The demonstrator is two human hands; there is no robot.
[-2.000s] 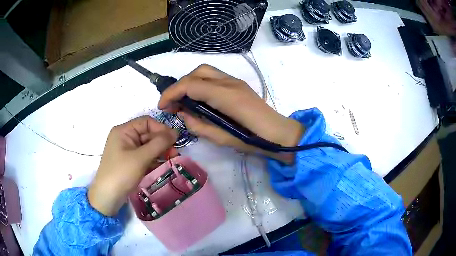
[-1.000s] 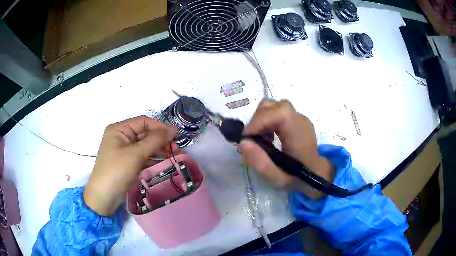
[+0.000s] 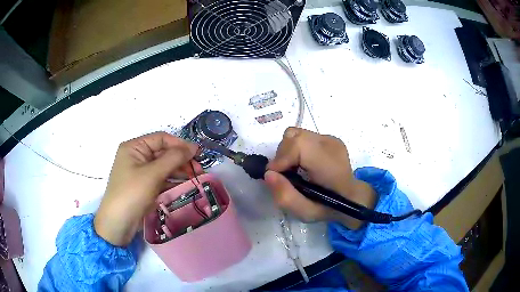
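Note:
My right hand [image 3: 313,174] holds the black soldering iron [image 3: 319,194] like a pen, its metal barrel pointing left with the tip at my left fingertips, by the speaker driver's near edge. The speaker driver [image 3: 215,124] lies magnet up on the white sheet, behind the pink housing. My left hand [image 3: 145,177] pinches the thin red and black lead wires [image 3: 195,171] that rise from the housing. The pink speaker housing [image 3: 199,251] stands open side up, with a green circuit board inside its rim. The exact contact at the iron's tip is hidden by my fingers.
A black fan [image 3: 242,28] stands behind the work, with a brown cardboard box [image 3: 114,34] to its left. Several spare drivers [image 3: 328,28] lie upper right. Small metal strips [image 3: 268,117] lie below the fan. A pale tube [image 3: 297,85] runs toward the bench edge.
The right hand first moved back right and down from over the driver, uncovering it; the iron's tip has since come to the left fingertips. The left hand and housing stay nearly in place.

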